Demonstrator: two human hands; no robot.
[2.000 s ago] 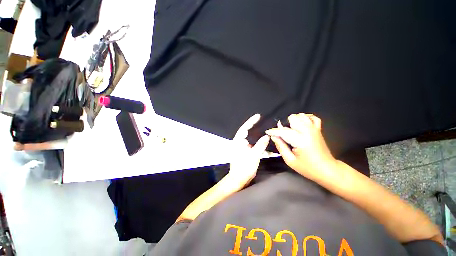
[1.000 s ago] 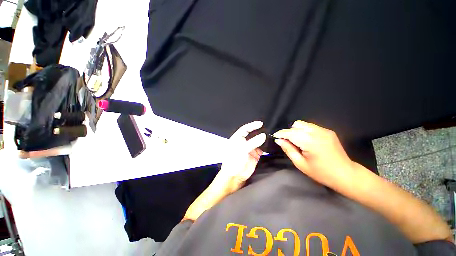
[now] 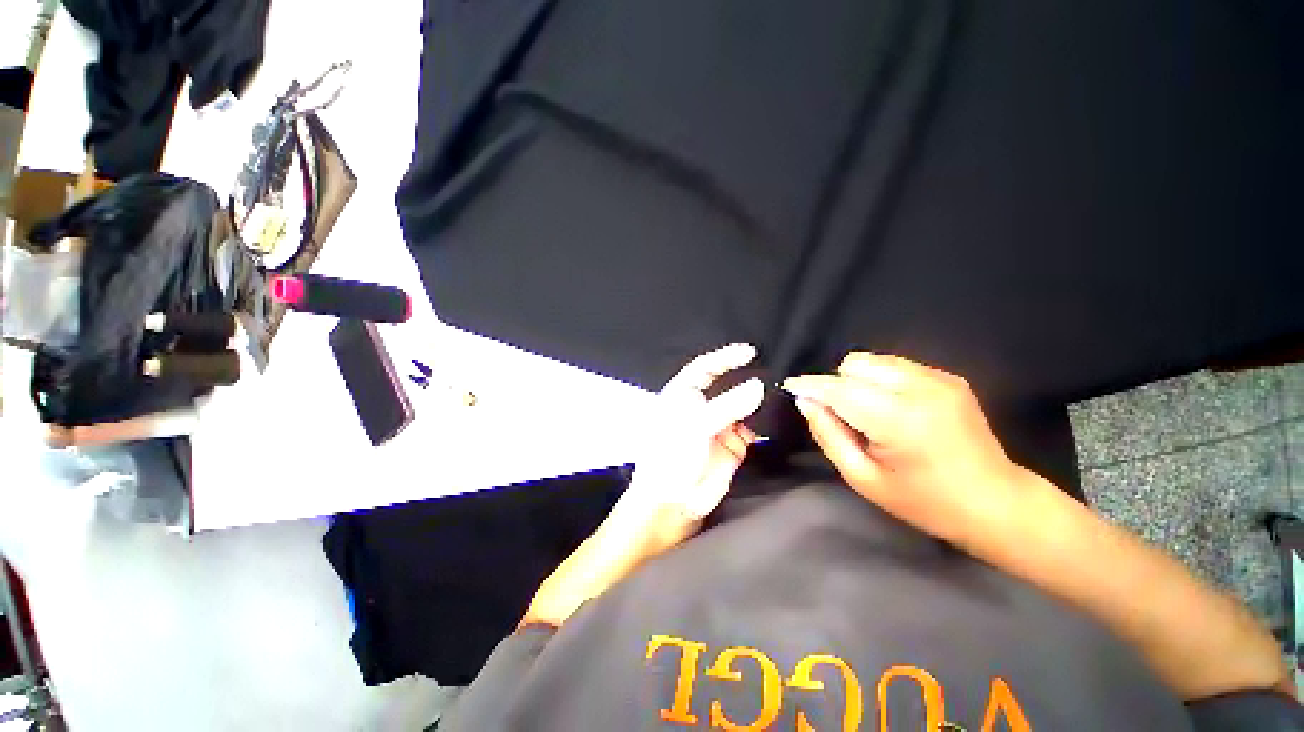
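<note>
A large black garment (image 3: 687, 157) covers most of the white table, with long folds, and reaches its near edge. My left hand (image 3: 697, 436) holds the garment's near edge between thumb and fingers. My right hand (image 3: 904, 426) is just right of it, thumb and index fingertips pinched together at the cloth. A tiny dark glint shows at these fingertips, likely the needle; it is too small to tell clearly. No thread can be made out.
On the white table (image 3: 551, 418) at left lie a black spool with pink end (image 3: 343, 299), a smartphone (image 3: 372, 382), small dark pieces (image 3: 421, 375) and a yellowish speck. Beyond are metallic loops on dark scraps and a black plastic bag (image 3: 143, 272) with dark thread cones (image 3: 196, 368).
Over two seconds my hands have moved slightly apart, my right hand a little to the right, and my left fingers have curled more over the edge. The camera view has shifted slightly.
</note>
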